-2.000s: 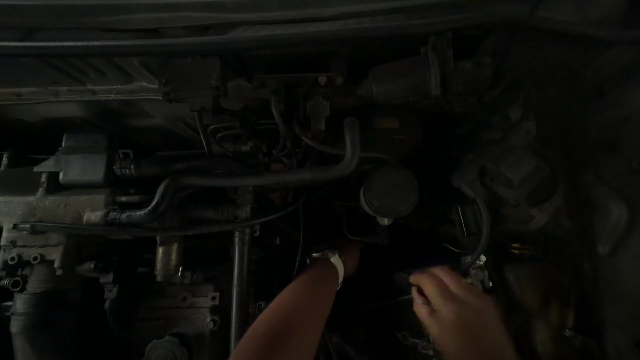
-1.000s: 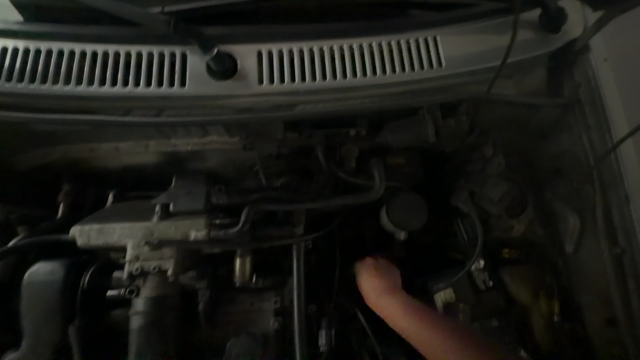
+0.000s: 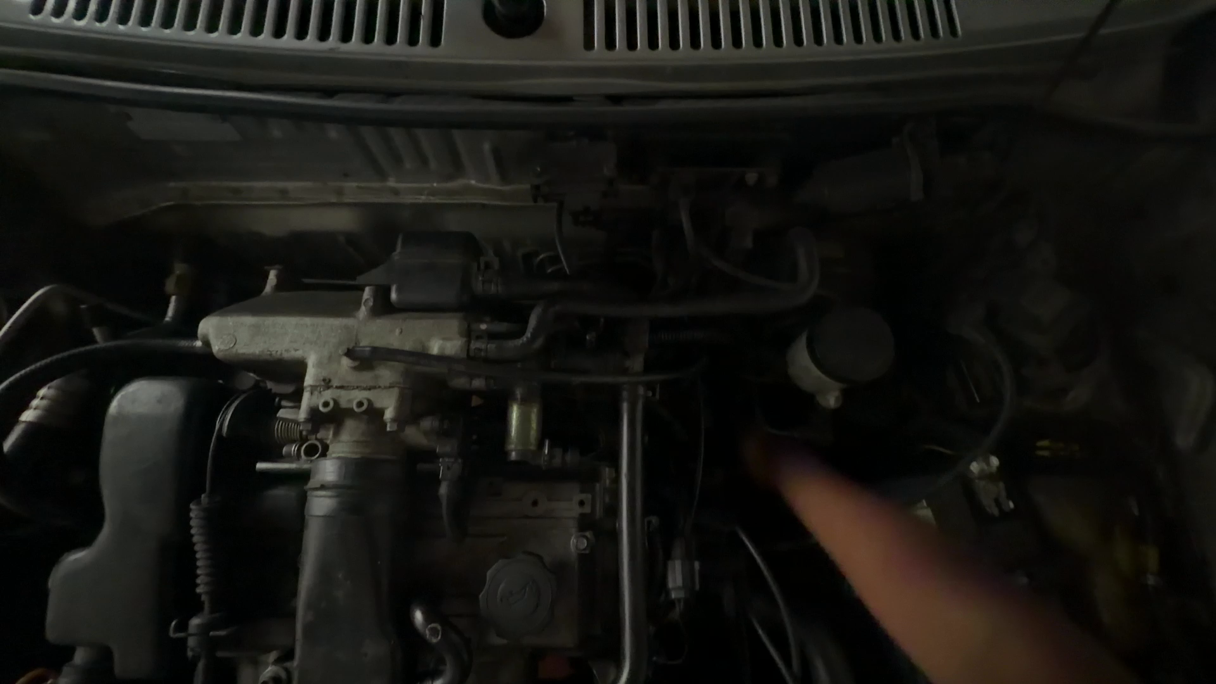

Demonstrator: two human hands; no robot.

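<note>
My right forearm, blurred, enters from the lower right and reaches into the dark part of a car's engine bay. Little of my right hand (image 3: 771,456) shows; its fingers are lost in shadow just below a fluid reservoir with a round black cap (image 3: 844,351), so whether it holds anything is hidden. A metal pipe (image 3: 631,532) runs upright to the left of the hand, and thin cables (image 3: 771,570) curve below it. My left hand is outside the view.
The metal intake manifold (image 3: 351,342), a ribbed air duct (image 3: 347,570) and the oil filler cap (image 3: 518,594) are at left and centre. A rubber hose (image 3: 665,306) crosses behind. A battery terminal clamp (image 3: 991,484) sits at right. The slotted cowl (image 3: 779,24) spans the top.
Two seconds ago both hands were in view, the left wrist with a white band below the reservoir; the left has since left the view. My right hand has moved in to below the reservoir.
</note>
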